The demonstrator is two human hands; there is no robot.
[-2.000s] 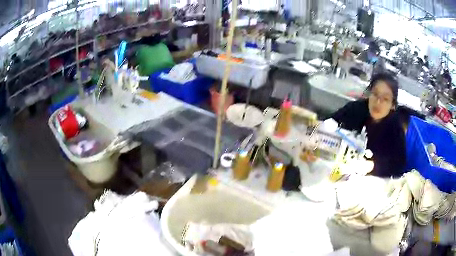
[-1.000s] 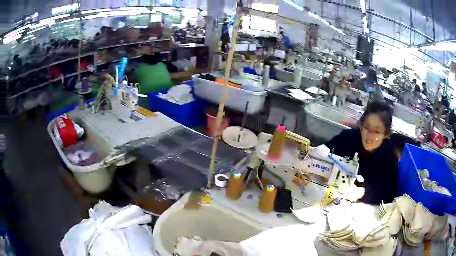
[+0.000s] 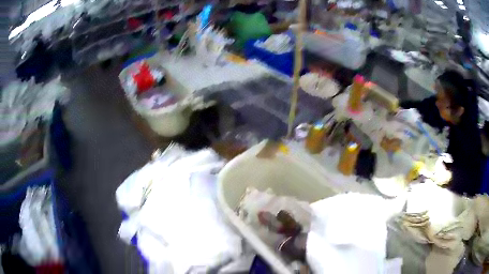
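Neither of my hands is in the picture. The frame is blurred. Nearest in front of me, a heap of white cut pieces (image 3: 177, 208) lies at the lower middle, with bits of blue under its left edge. Beside it a white plastic tub (image 3: 228, 184) holds pale cloth (image 3: 268, 206) and small dark brown and reddish items that I cannot make out. More white cloth (image 3: 348, 230) lies over the tub's right side. Cream pieces in stacked layers (image 3: 437, 214) lie at the right.
Thread cones (image 3: 316, 137) stand on a machine table, where a person in dark clothes (image 3: 464, 134) sits. A pole (image 3: 296, 75) rises beside the plastic-wrapped dark board (image 3: 257, 101). A second tub (image 3: 169, 118) stands beyond. A floor aisle (image 3: 102, 139) runs at left, beside blue crates (image 3: 61, 160).
The view has turned left and down, so things sit further right and crates at the left edge show more. The tub's contents show more than a second ago. The seated person's head is now turned and lowered.
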